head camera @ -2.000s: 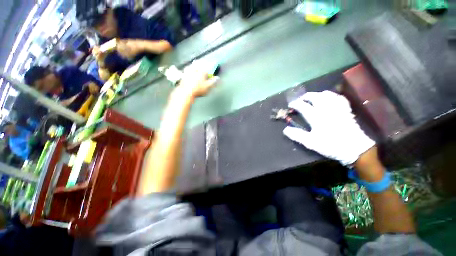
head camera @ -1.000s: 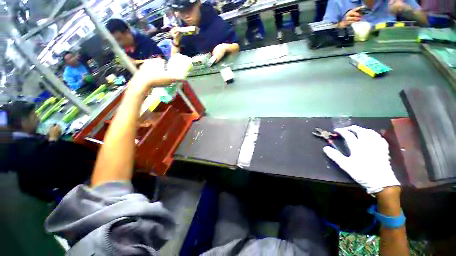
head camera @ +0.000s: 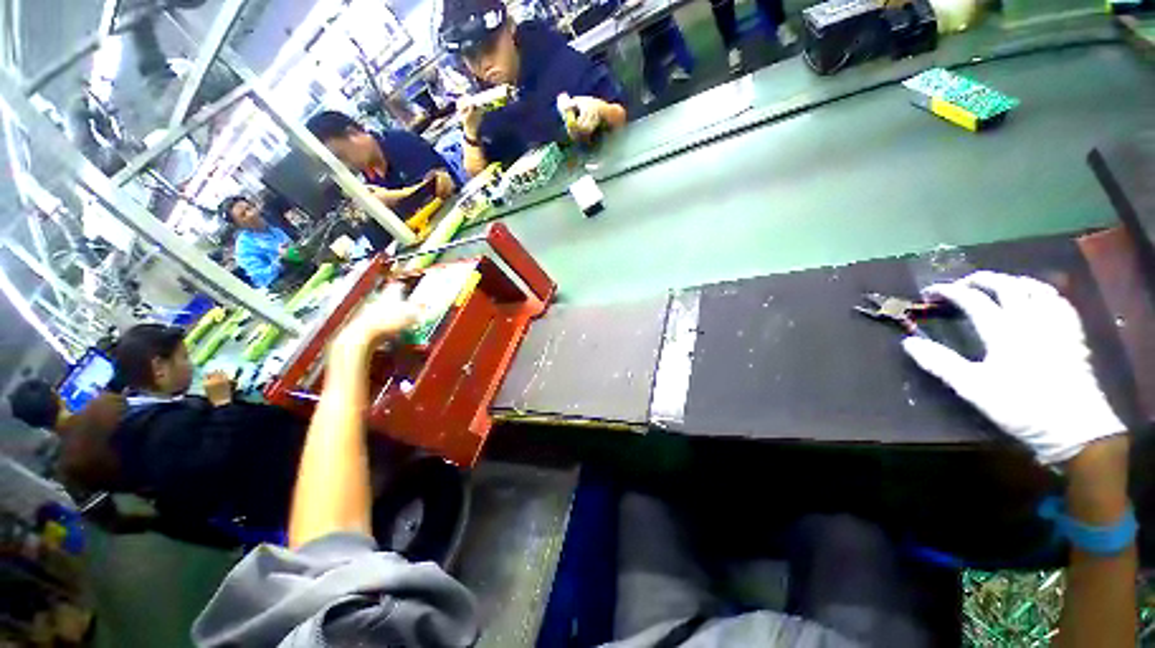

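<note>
My bare left hand (head camera: 378, 319) is at the red rack (head camera: 471, 386), its fingers at the near end of a printed circuit board (head camera: 443, 294) with a yellow edge. The hand is slightly blurred, so I cannot tell whether it grips the board. My gloved right hand (head camera: 1013, 355) holds the side cutters (head camera: 894, 306) low over the black bench mat (head camera: 785, 361). Their metal jaws point left, and the glove hides most of the handles.
The green conveyor (head camera: 760, 190) runs beyond the mat, with a board (head camera: 960, 96) and a small white block (head camera: 586, 195) on it. A red-brown support box (head camera: 1117, 279) stands at the right. A scrap box (head camera: 1013, 610) sits below the bench. People work opposite and at left.
My left hand has moved from over the conveyor to the red rack, and lower onto it. The view has turned left. My right hand still holds the cutters over the mat.
</note>
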